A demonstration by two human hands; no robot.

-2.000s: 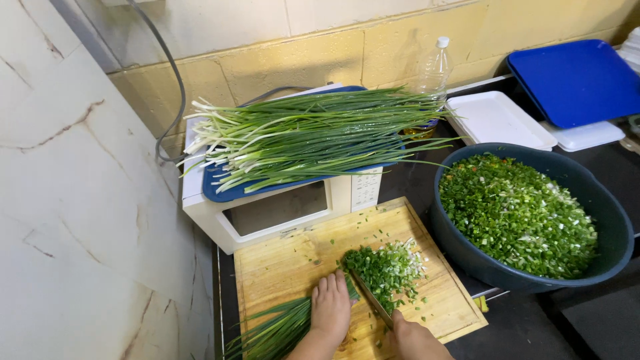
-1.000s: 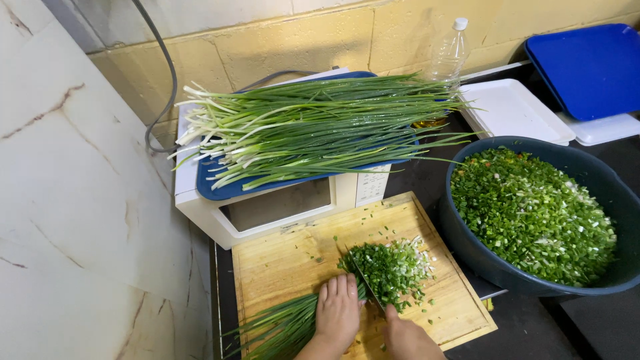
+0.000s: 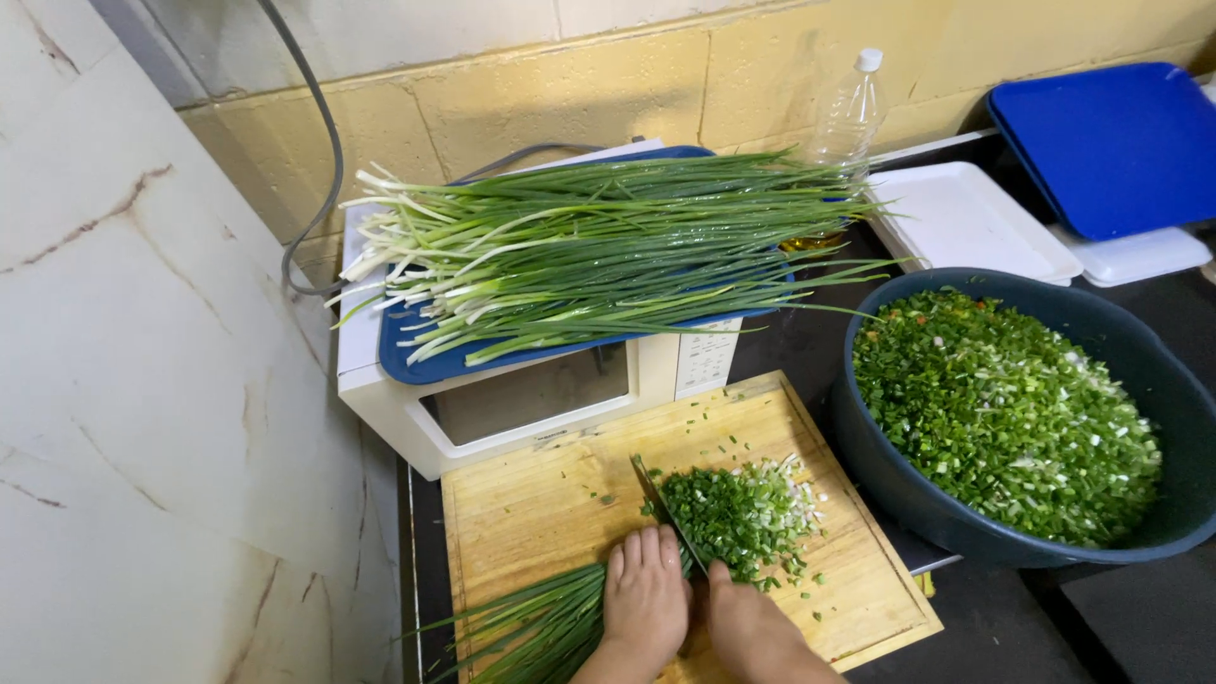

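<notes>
My left hand (image 3: 646,587) presses a bunch of green onions (image 3: 560,608) down on a wooden cutting board (image 3: 532,499), its fingertips close to the blade. My right hand (image 3: 746,617) grips the handle of a kitchen knife (image 3: 669,510), whose blade slants up and left between the uncut stalks and a heap of chopped green onion (image 3: 736,518). Behind the board, a blue tray (image 3: 418,366) of whole green onions (image 3: 608,247) lies on top of a white microwave oven (image 3: 646,370). At the right, a large dark basin (image 3: 860,456) holds a mound of chopped greens (image 3: 1007,418).
A clear plastic bottle (image 3: 850,119) stands by the yellow block wall (image 3: 570,100). Beyond the basin are a white tray (image 3: 969,223) and a blue board or tray (image 3: 1116,147) over another white one. A marble-patterned panel (image 3: 171,380) rises at the left; a gray cable (image 3: 328,133) hangs near it.
The knife blade shows more of its length and points farther up the board than one second ago. Both hands stay near the cut end of the bunch. The view has shifted slightly.
</notes>
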